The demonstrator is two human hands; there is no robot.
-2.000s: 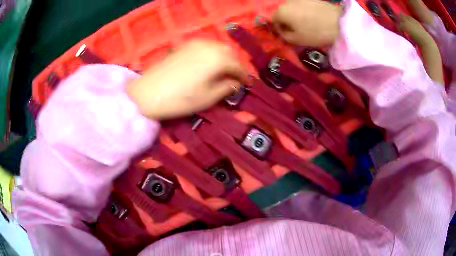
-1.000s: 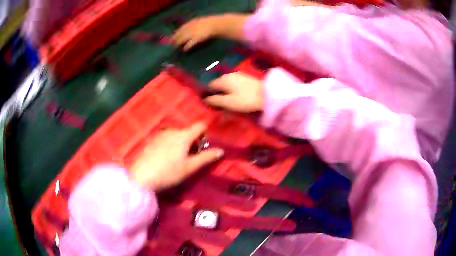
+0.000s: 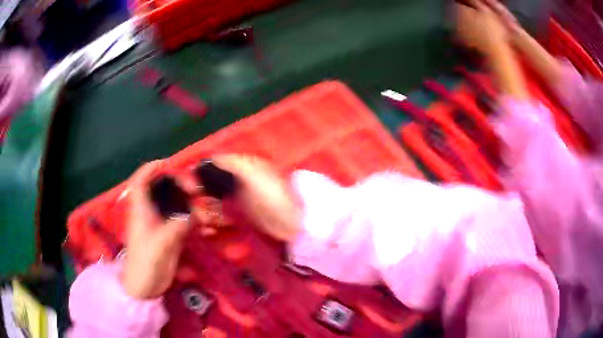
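My left hand (image 3: 149,244) holds a smartwatch (image 3: 169,196) with its black face showing, at the left part of the red tray. My right hand (image 3: 264,195) holds a second black-faced smartwatch (image 3: 216,179) close beside the first. Both screens look dark, and the picture is blurred. Below my hands, several watches with dark wine-red straps lie face down in the red blister tray (image 3: 317,119); one case back (image 3: 336,314) and another case back (image 3: 196,301) show a round ring.
A loose watch with a red strap (image 3: 183,100) lies on the dark green mat (image 3: 317,43). Another red tray (image 3: 192,20) stands at the back left. At the right, another person's hands (image 3: 486,30) are over a tray of watches (image 3: 449,142).
My hands have come together over the tray's left side, and each now shows a black-faced watch. The view has shifted, and the other person's hands now appear further right.
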